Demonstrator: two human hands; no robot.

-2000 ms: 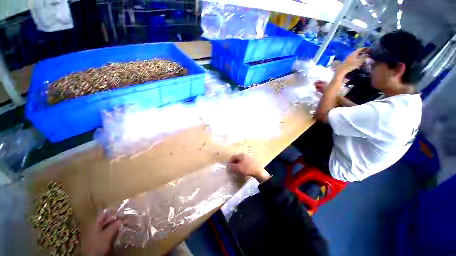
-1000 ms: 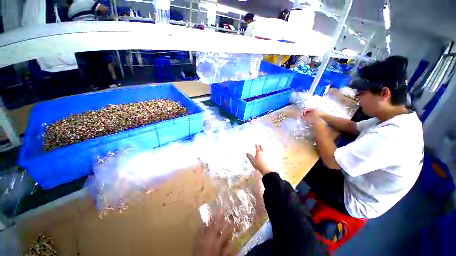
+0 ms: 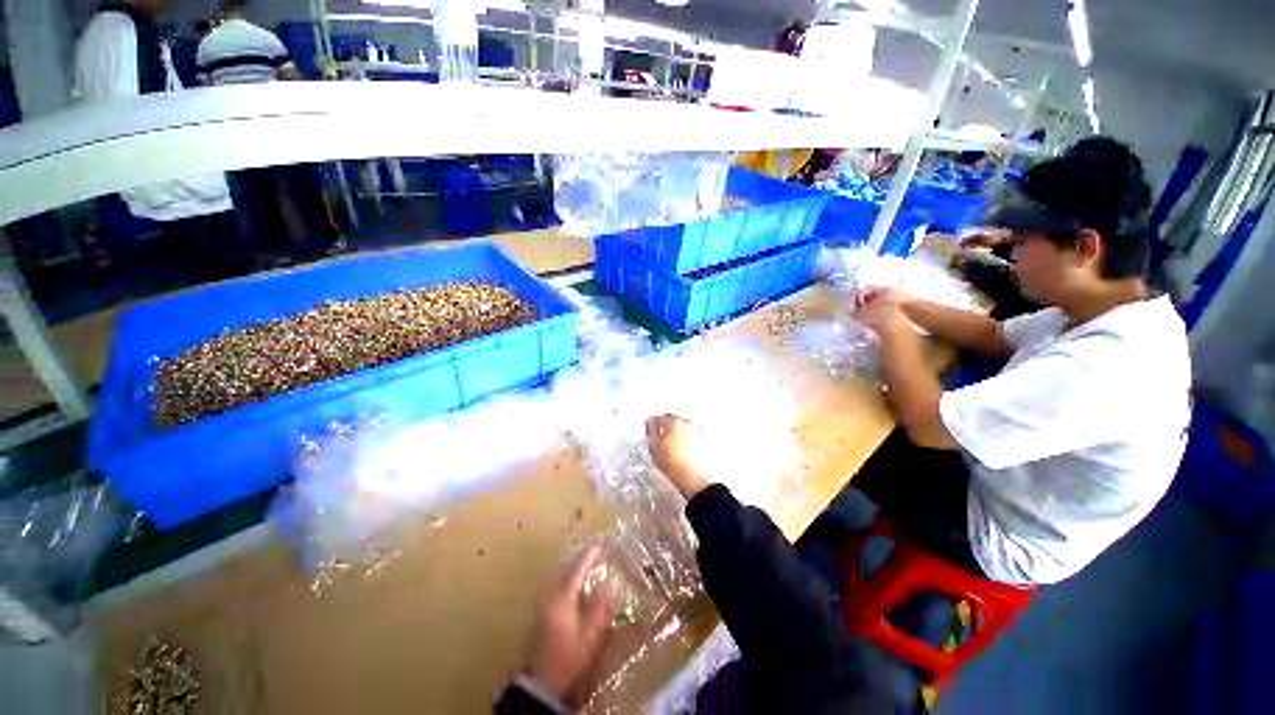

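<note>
A clear plastic bag point(image 3: 646, 566) lies on the tan table between my hands. My right hand point(image 3: 677, 450) is at the bag's far end, by the whitish bag stack point(image 3: 727, 405); its fingers are bent down, and glare hides whether they grip plastic. My left hand point(image 3: 573, 624) lies at the bag's near left edge with its fingers extended; its contact with the plastic is unclear. A small pile of gold-brown metal parts point(image 3: 157, 680) sits at the lower left, cut off by the frame's bottom edge.
A blue crate point(image 3: 469, 374) full of gold-brown parts stands behind the table. Stacked blue crates point(image 3: 741, 286) stand further right, with clear plastic over them. A white shelf bar point(image 3: 350, 119) crosses above. A person in a white T-shirt point(image 3: 1084, 433) sits at right on a red stool point(image 3: 923, 594).
The view first swung up and right. My hands moved from the near table edge toward the bag stack, turning the bag away from me. Lately my right hand came slightly left and down.
</note>
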